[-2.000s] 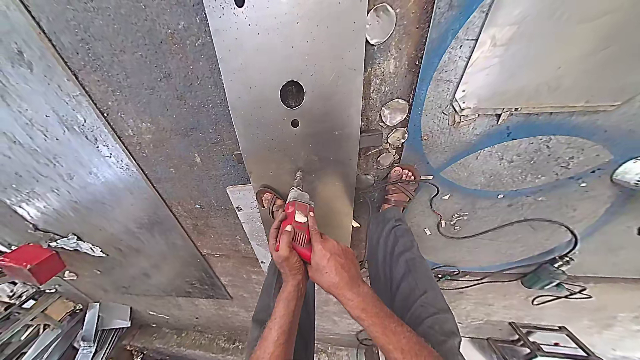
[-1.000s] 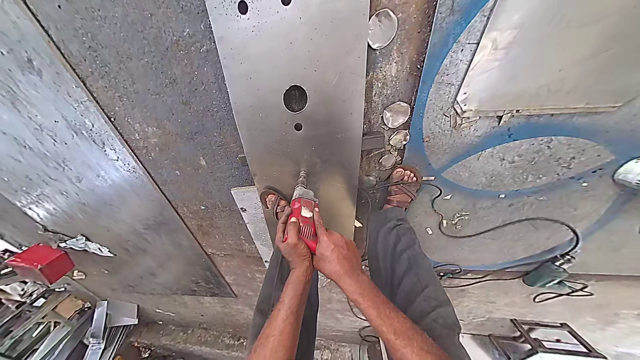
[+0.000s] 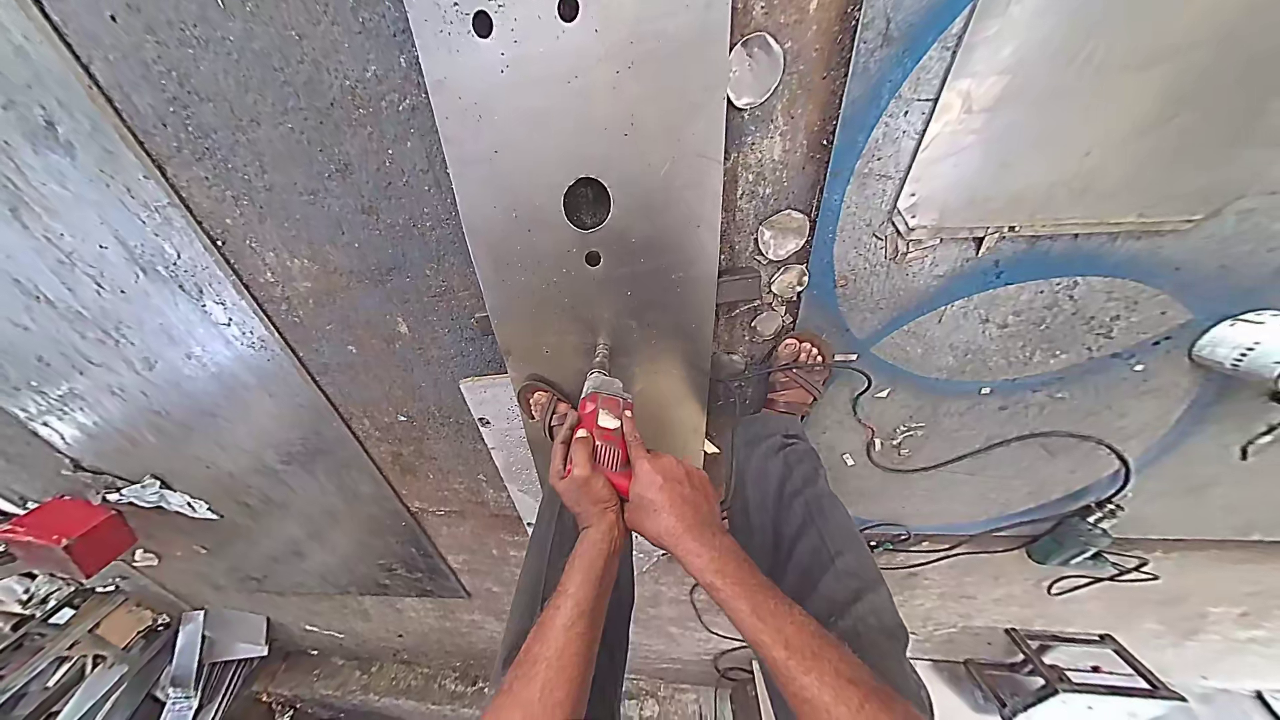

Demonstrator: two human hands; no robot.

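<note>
A red electric drill (image 3: 606, 436) is gripped by both hands low in the middle of the head view. My left hand (image 3: 586, 482) wraps its left side, and my right hand (image 3: 668, 492) holds the right side, one finger laid along the body. The drill's bit (image 3: 601, 357) points away from me at a long metal plate (image 3: 640, 130); whether the tip touches the plate I cannot tell. One large round hole (image 3: 587, 204), a small hole (image 3: 593, 258) below it and two more at the top are cut in the plate. My sandalled feet stand at its two sides.
Round metal discs (image 3: 783, 235) lie right of the plate. A black cable (image 3: 980, 452) runs across the blue-marked sheet on the right, near a green power tool (image 3: 1070, 540). At left are a large metal sheet (image 3: 200, 380), a red box (image 3: 68, 537) and a pile of metal scraps (image 3: 90, 650).
Both hands have stayed on the drill, which remains over the near part of the plate. The view has shifted slightly, and more holes show at the plate's top than two seconds ago.
</note>
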